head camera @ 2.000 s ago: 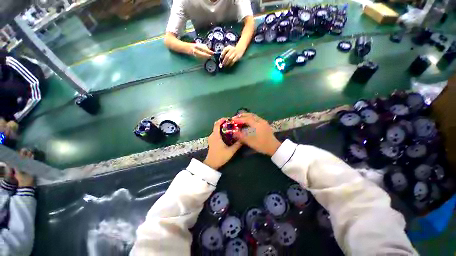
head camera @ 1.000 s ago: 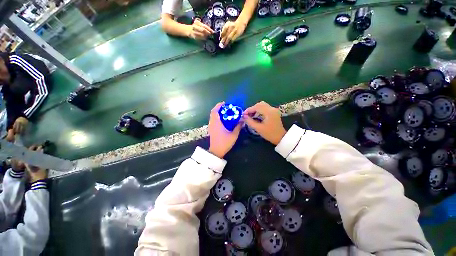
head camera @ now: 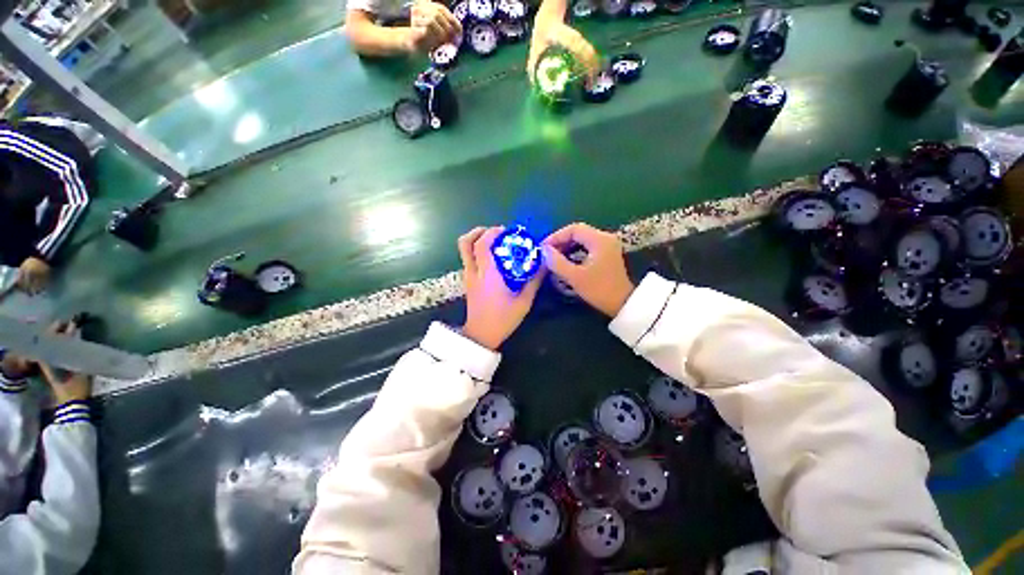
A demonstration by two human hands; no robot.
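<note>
My left hand (head camera: 492, 294) holds a black cylindrical housing upright near the speckled edge strip. The LED circuit board (head camera: 518, 257) in its open end glows blue towards me. My right hand (head camera: 593, 270) is at the housing's right side with thumb and forefinger pinched together. What the fingertips pinch is too small to tell. A round end cap (head camera: 565, 286) is partly hidden beneath my right hand. Several loose end caps (head camera: 535, 519) with grey faces lie on the dark worktable between my forearms.
A large pile of end caps (head camera: 919, 252) is at the right. The green belt (head camera: 337, 157) carries a joined unit (head camera: 232, 283) at left and black housings (head camera: 755, 110) at upper right. A person's hand (head camera: 561, 51) across the belt touches a green-glowing unit. Another person sits at left.
The glow in my housing went from red to blue, and my right hand moved from over it to its side. Belt units moved left. The person opposite now reaches to the green-glowing unit.
</note>
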